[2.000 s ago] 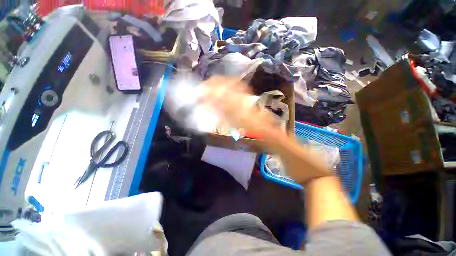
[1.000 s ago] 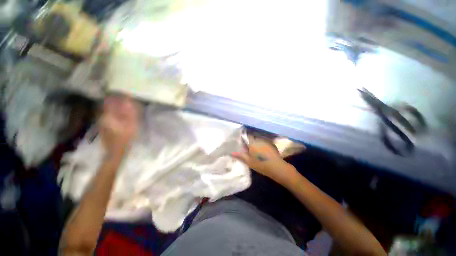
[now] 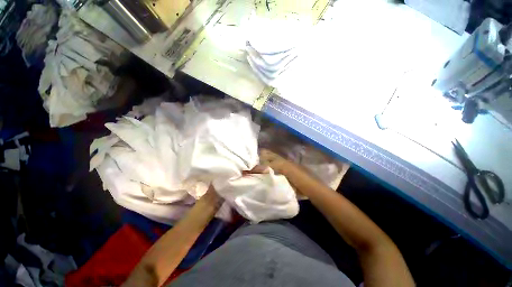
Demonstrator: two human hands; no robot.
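Observation:
A large bundle of white to cream fabric (image 3: pixel 151 162) lies over my lap, below the front edge of the table. My left hand (image 3: pixel 210 196) is at the underside of the bundle, its fingers mostly hidden by cloth. My right hand (image 3: pixel 270 162) is on the bundle's right side, gripping a bunched fold; its fingertips are partly covered. More pale cloth shows behind my right forearm, under the table edge.
Scissors (image 3: pixel 477 182) lie on the white table at the right, below the sewing machine head (image 3: pixel 477 67). A measuring strip (image 3: pixel 337 140) runs along the front edge. A striped cloth piece (image 3: pixel 270 59) lies on the table. Another fabric heap (image 3: pixel 78 73) is at upper left, red cloth (image 3: pixel 112 260) at lower left.
The view has swung from the machine and baskets to the table front and lap. Since one second ago, both hands have come closer together and the fabric is gathered into a bulkier bundle.

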